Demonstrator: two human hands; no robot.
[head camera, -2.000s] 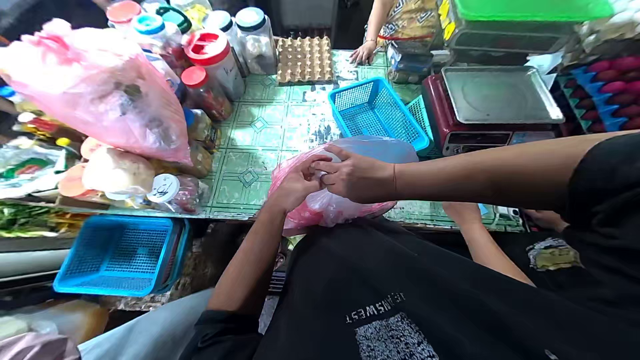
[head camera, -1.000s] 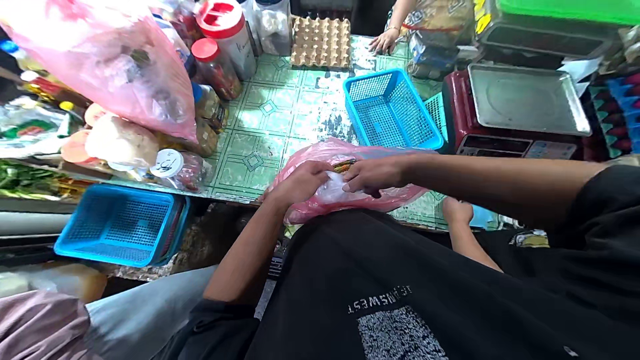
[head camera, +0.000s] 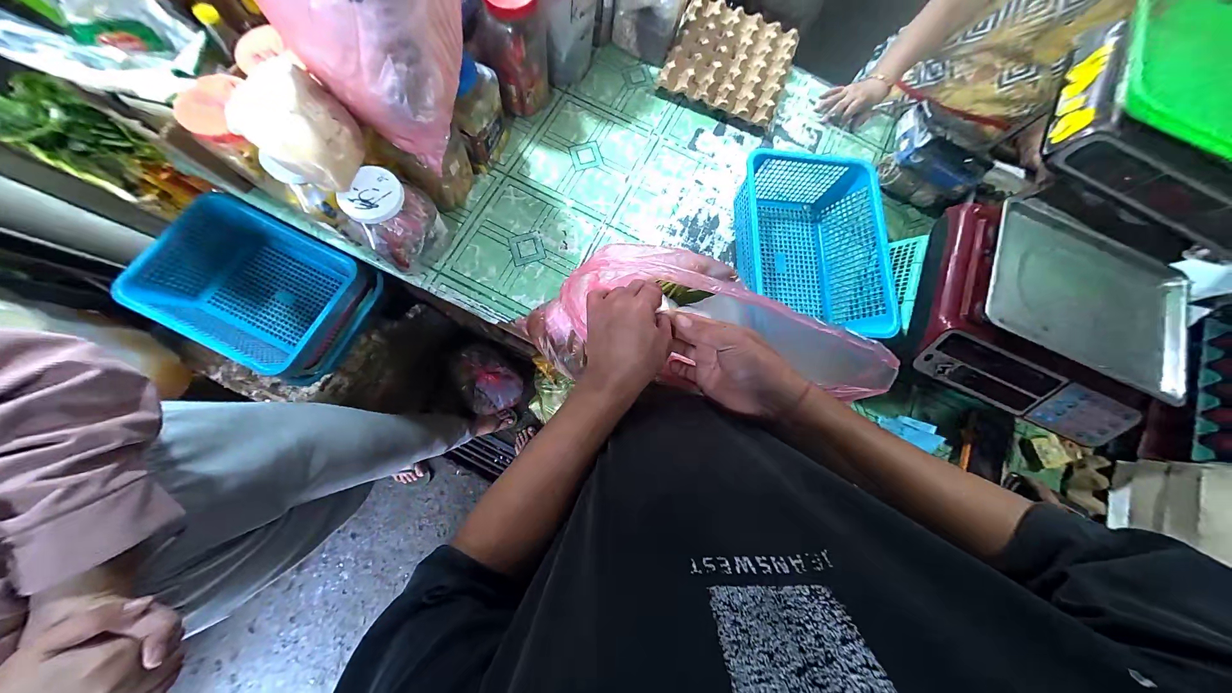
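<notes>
A filled pink plastic bag (head camera: 808, 342) lies at the near edge of the green patterned counter (head camera: 597, 164), against the black shirt. Something green and leafy (head camera: 681, 292) shows at its opening. My left hand (head camera: 628, 337) is closed on white plastic (head camera: 667, 304) at the bag's mouth, knuckles up. My right hand (head camera: 736, 364) meets it from the right, palm partly up, with the thumb and fingers bent at the same plastic; whether it grips firmly is hard to tell. Just beyond the bag stands a blue plastic basket (head camera: 818, 241).
A red weighing scale (head camera: 1088, 298) stands right of the basket. Cardboard egg trays (head camera: 729, 63) lie at the back, near another person's hand (head camera: 857, 99). Jars (head camera: 390, 217) and a large pink bag (head camera: 385, 67) crowd the left. Stacked blue baskets (head camera: 241, 279) and another person (head camera: 77, 481) are at left.
My right hand has turned from back-up over the bag to palm partly up. The hand and forearm seen beside my right arm earlier are out of sight. The view has shifted, showing more of the person at left.
</notes>
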